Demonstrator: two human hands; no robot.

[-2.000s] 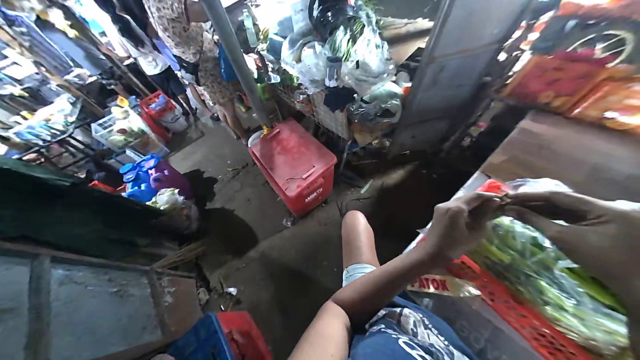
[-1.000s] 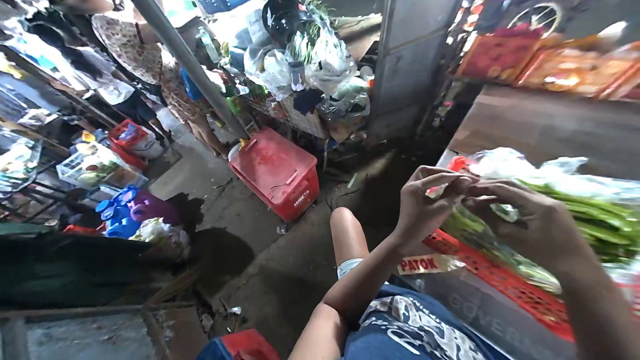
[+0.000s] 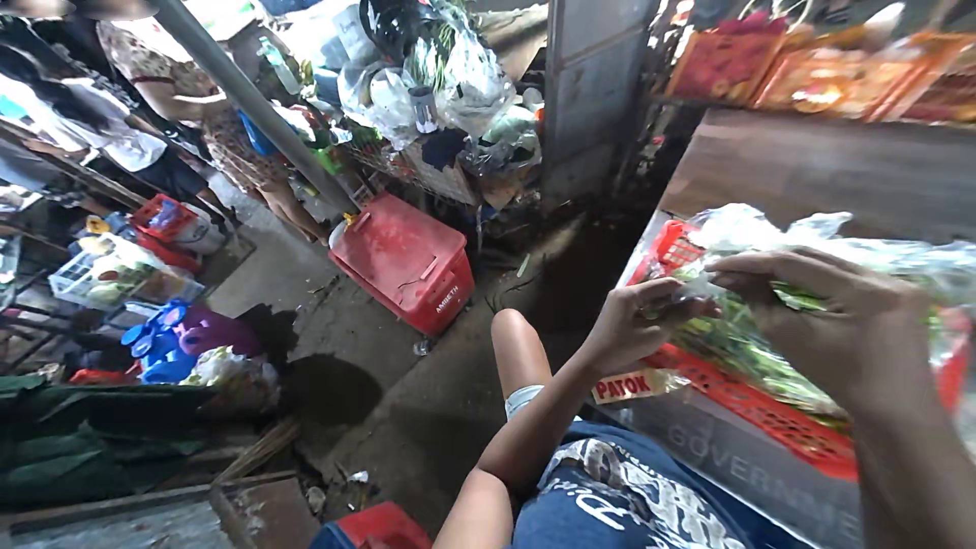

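Note:
A red plastic crate (image 3: pixel 762 408) stands at the right on a table, with green leafy vegetables (image 3: pixel 747 347) in it and clear plastic bags (image 3: pixel 770 229) along its far side. Over the crate's left end, my left hand (image 3: pixel 637 320) pinches a piece of clear plastic bag between thumb and fingers. My right hand (image 3: pixel 816 305) meets it from the right, its fingertips at the same plastic; its blurred back hides much of the vegetables. Beside the crate's near left corner lies a packet with red lettering (image 3: pixel 629 386).
A red lidded cooler box (image 3: pixel 408 259) stands on the floor ahead, beside a metal pole (image 3: pixel 259 99). Bagged produce (image 3: pixel 450 84) is piled behind it. People stand at the upper left, near blue and purple plastic containers (image 3: pixel 164 339). Orange trays (image 3: pixel 831 80) line the upper right.
The red item at my fingertips in the earlier frames no longer shows there. Both hands remain close together over the crate; the view has shifted to the right.

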